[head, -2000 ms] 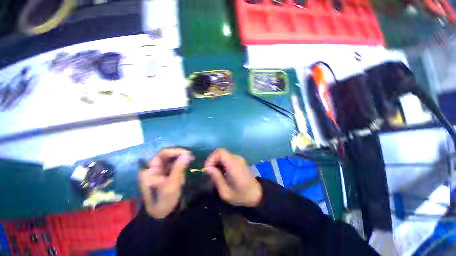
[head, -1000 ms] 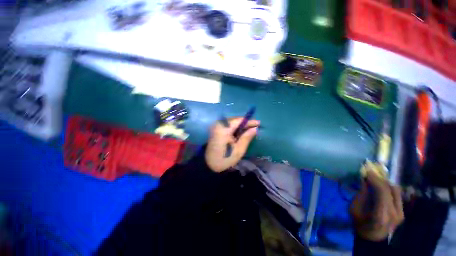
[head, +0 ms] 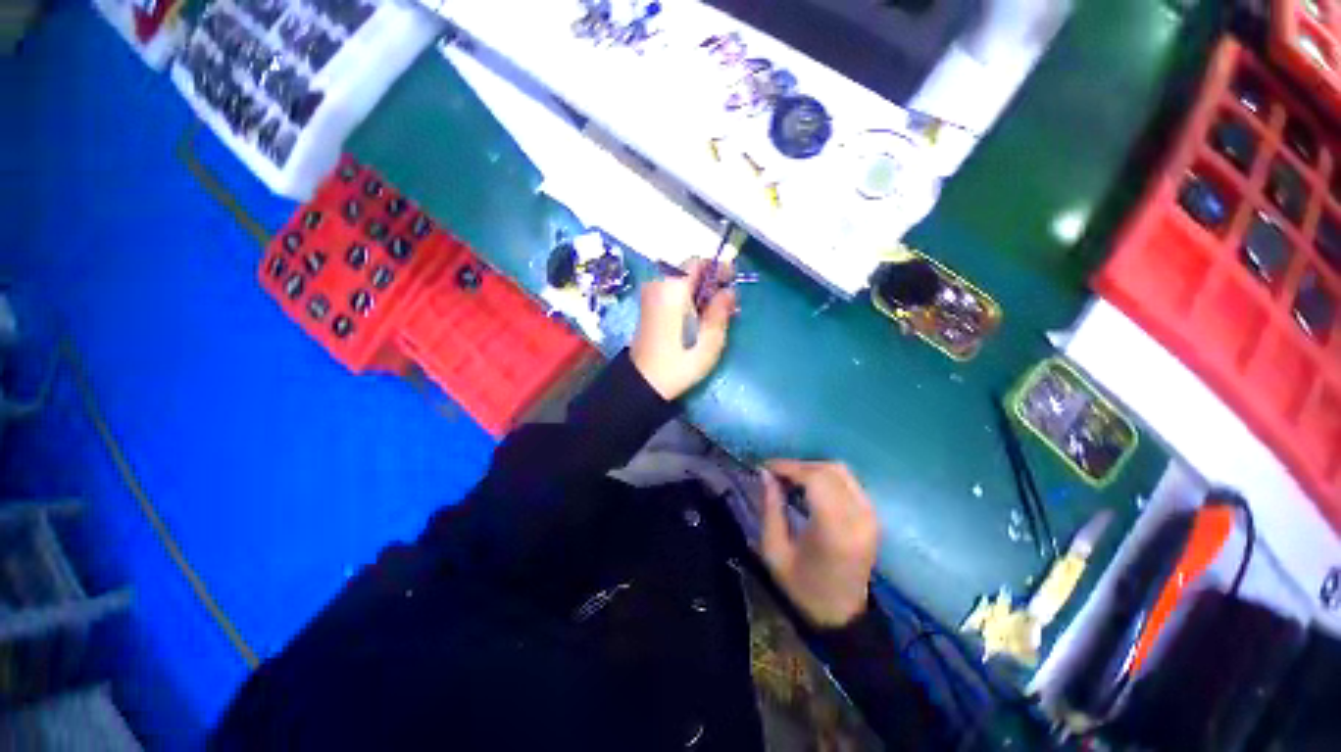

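Note:
My left hand (head: 684, 326) is raised over the green mat (head: 882, 426), with grey-black patches on its fingers. Its fingers are closed on a slim purplish screwdriver (head: 712, 282); the blur hides its exact ends. My right hand (head: 827, 541) is below and to the right, near the bench's front edge, with fingers curled. A small dark spot shows at its fingertips; whether it holds something is unclear. A dark round part with shiny bits (head: 566, 265) and white scraps (head: 581, 306) lie left of my left hand.
Red compartment trays stand at left (head: 346, 265) and right (head: 1235, 221). The white shelf (head: 662, 118) holds small parts. A parts tray (head: 941, 312), a green-rimmed screw tray (head: 1074, 419), dark tweezers (head: 1025, 478), a wrapped-handle blade (head: 1062, 585) and an orange-and-black tool (head: 1184, 580) are at right.
My right hand has come back from the wrapped-handle blade at the right to near my body. My left hand still holds the slim purplish screwdriver. The view has turned and shifted.

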